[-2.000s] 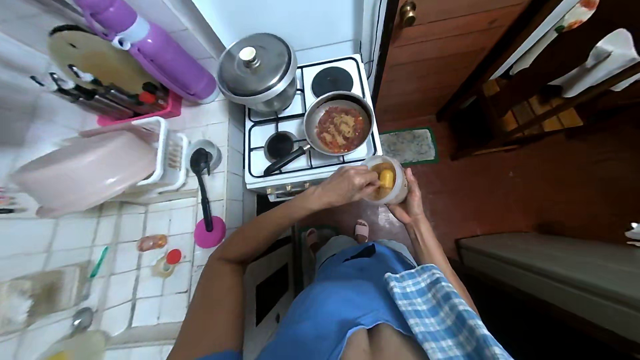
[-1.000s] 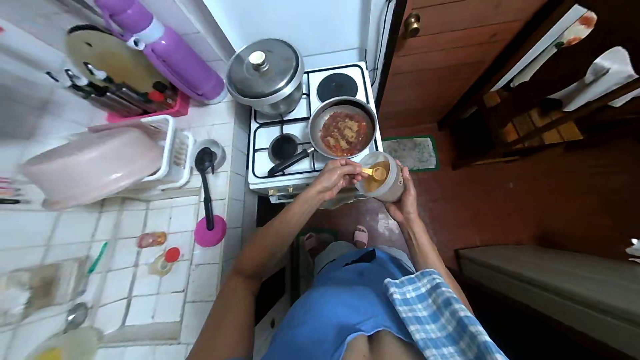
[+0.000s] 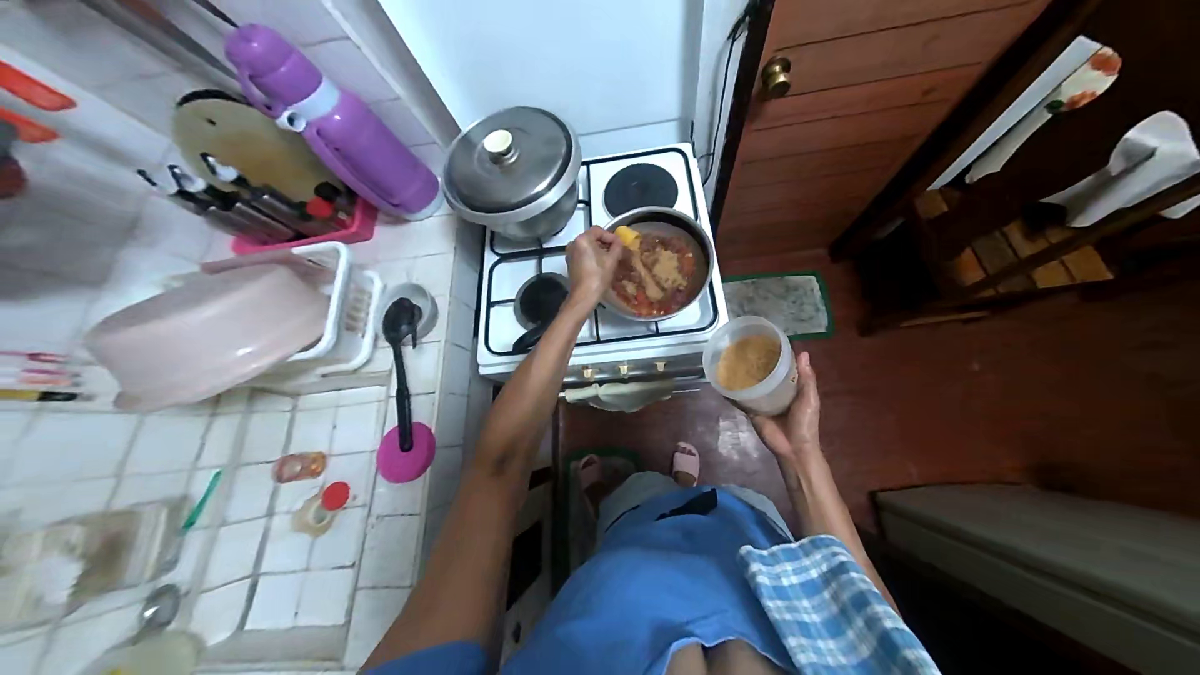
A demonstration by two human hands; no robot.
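My left hand pinches a small yellow plastic scoop over the left part of a metal frying pan on the stove. The scoop is tilted, and a tan streak of powder runs below it onto a chunky red mixture, where more tan powder lies heaped. My right hand holds a translucent plastic tub, its lid off, in front of the stove's right corner. Tan granular powder shows inside the tub. The pan's black handle is partly hidden behind my left hand and forearm.
A lidded metal pot stands on the back left of the white gas stove. On the tiled counter left are a black ladle, a pink disc, a dish rack, knives and a purple thermos. A wooden door is right.
My left hand has moved with the yellow scoop out of the tub and over the pan. The tub in my right hand is now farther from the pan, to the lower right.
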